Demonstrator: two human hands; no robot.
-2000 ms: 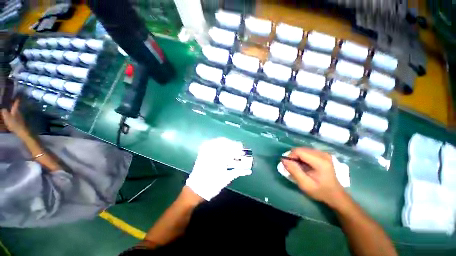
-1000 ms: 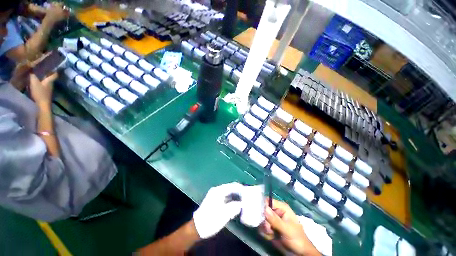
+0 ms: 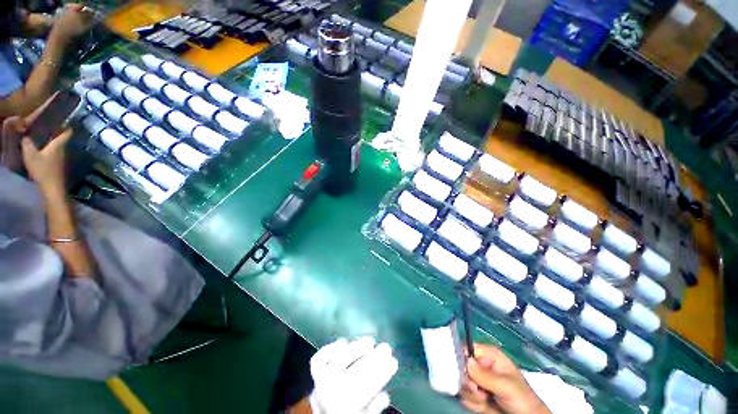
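Note:
My left hand, in a white knit glove, is at the bottom edge, partly cut off. Its fingers are slightly curled and a little apart, and nothing shows in them. My bare right hand is to its right. It grips a thin dark pen-like tool that points up. A white housing with a dark upper end stands upright against the fingertips of my right hand, between the two hands. A white cloth lies beside my right hand. A clear blister tray with rows of white housings lies beyond.
A black heat gun stands nozzle-up left of the tray, its cord near the bench edge. A white post rises behind. Another tray of housings lies left, by a person in grey holding a phone. Dark parts lie beyond.
My hands, together one second ago, are now apart. My left hand has let go and sits lower left. The housing is now at my right hand, with the tool. The view has shifted slightly.

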